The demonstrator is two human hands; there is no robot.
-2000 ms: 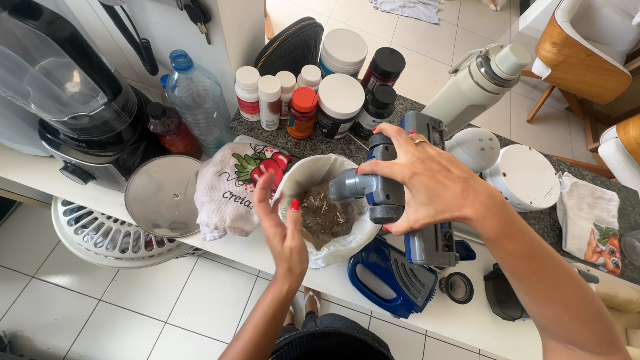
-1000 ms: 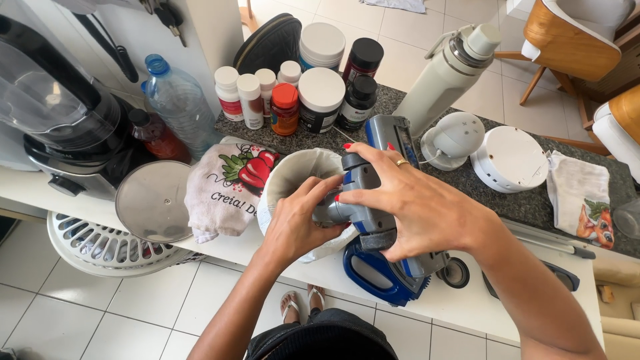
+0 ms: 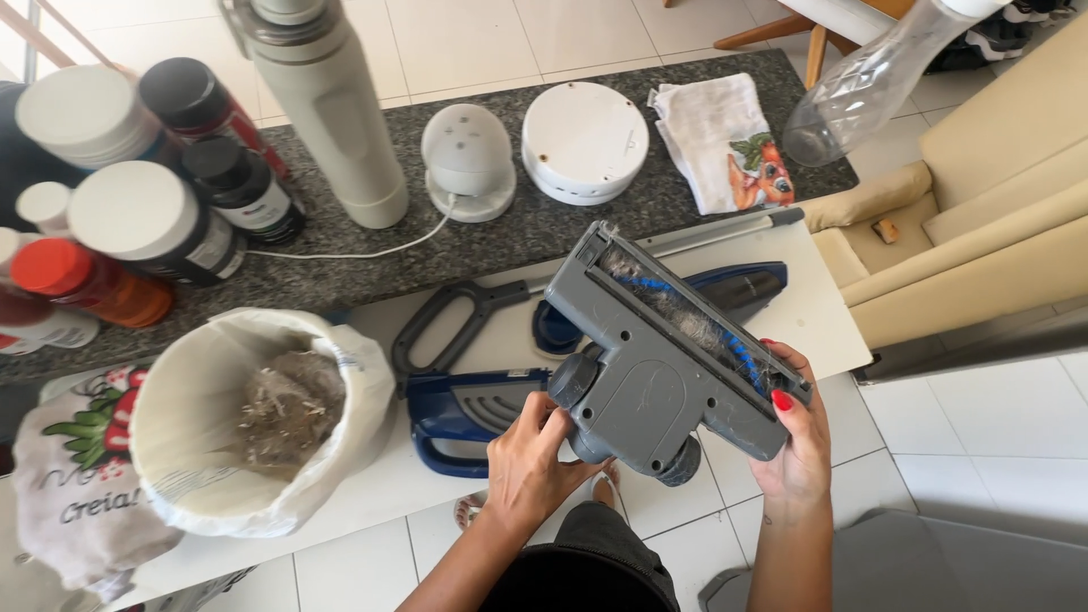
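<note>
A grey vacuum cleaner floor head [image 3: 650, 395] is held up with its underside facing me. Hair and grey dust wrap its blue-bristled brush roller [image 3: 688, 319]. My left hand [image 3: 531, 463] grips the neck end by a wheel, its fingertips partly hidden behind the head. My right hand [image 3: 795, 425] holds the far end of the roller side, thumb on the edge. To the left stands a bin with a white liner [image 3: 357, 408], with dust and debris [image 3: 293, 412] inside. Behind the head lie a blue vacuum part with a handle [image 3: 450, 425] and a grey loop handle [image 3: 442, 327].
A granite counter [image 3: 544, 229] runs behind the white shelf, bearing jars, a tall flask [image 3: 340, 119], a white camera-like device [image 3: 467, 161], a round white device [image 3: 585, 143] and a folded cloth [image 3: 722, 144]. A printed cloth [image 3: 76, 501] lies left of the bin. A clear bottle [image 3: 875, 85] stands at right.
The floor head, earlier over the bin, is now right of it with its brush underside showing. My right hand has shifted to its far end. The view has swung right.
</note>
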